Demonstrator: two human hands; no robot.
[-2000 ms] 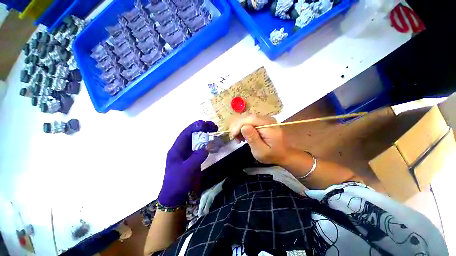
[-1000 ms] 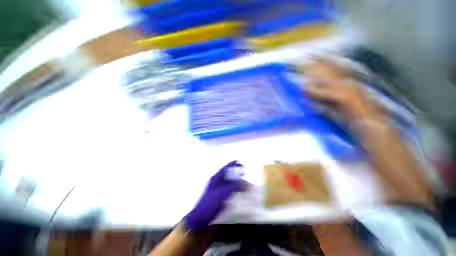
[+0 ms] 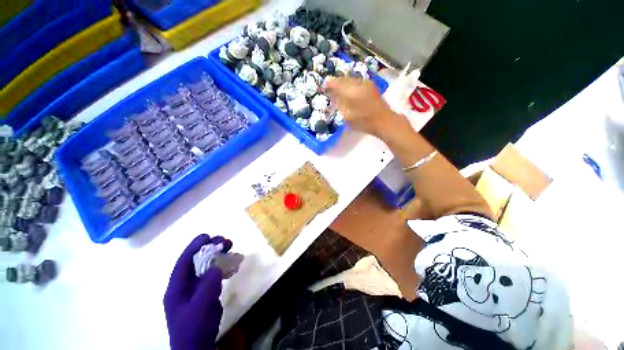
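Note:
My left hand [image 3: 193, 297], in a purple glove, holds a small pale purple-grey base piece [image 3: 207, 258] above the table's front part. My right hand [image 3: 357, 102] is bare and reaches into the blue parts bin [image 3: 320, 146], over heaped white and dark upper pieces [image 3: 274, 61]. Its fingertips are blurred among the pieces, so I cannot tell if it grips one. The glue stick is not visible. The red glue cap [image 3: 293, 202] sits on the brown glue board [image 3: 277, 222], between my hands. The blue tray [image 3: 164, 195] holds rows of purple-grey bases.
Assembled figurines [image 3: 31, 181] are grouped at the left, with one apart [image 3: 31, 273]. Blue and yellow trays [image 3: 82, 58] are stacked at the back left. Red-handled scissors [image 3: 425, 100] and a whitish bottle [image 3: 408, 81] lie beyond the bin. An open cardboard box [image 3: 510, 181] is at the right.
My right hand has left the glue board area with the stick gone from it and is over the parts bin. My left hand still holds the base piece. The camera view has swung.

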